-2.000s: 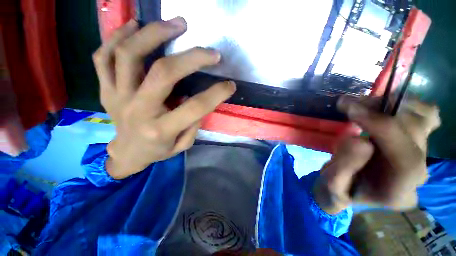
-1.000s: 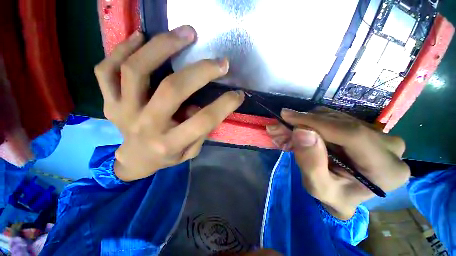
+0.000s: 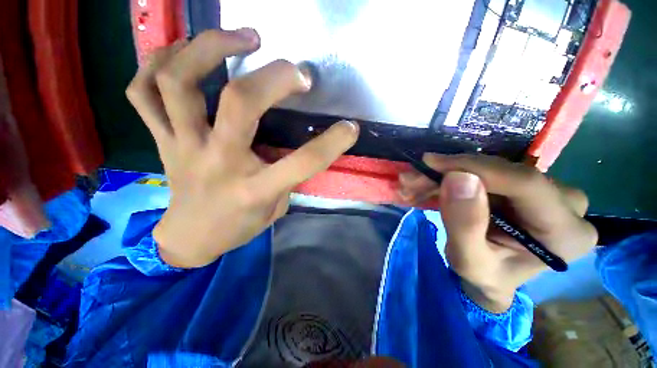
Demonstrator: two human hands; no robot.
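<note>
An opened tablet housing lies in a red-orange foam tray (image 3: pixel 353 185). Its large silver plate (image 3: pixel 346 50) glares white, and the main board (image 3: pixel 522 65) is at its right end. My left hand (image 3: pixel 216 144) is spread over the near left part, fingertips on the plate and the black inner edge (image 3: pixel 288 129). It holds nothing that I can see. My right hand (image 3: pixel 504 215) holds black tweezers (image 3: pixel 529 244) with white lettering, like a pen. Their thin tips point at the black edge, right of my left index fingertip. Whether they grip anything is too small to tell.
More red foam trays (image 3: pixel 57 93) stand at the far left on the dark green worktop (image 3: pixel 619 158). Blue sleeves of other people show at the left and right edges. A cardboard box (image 3: pixel 594 330) is at the lower right, below the worktop.
The tweezers, blurred and upright two seconds ago, now lie slanted with tips towards the black edge. My right hand moved left to the near edge. The left fingers shifted slightly and spread wider.
</note>
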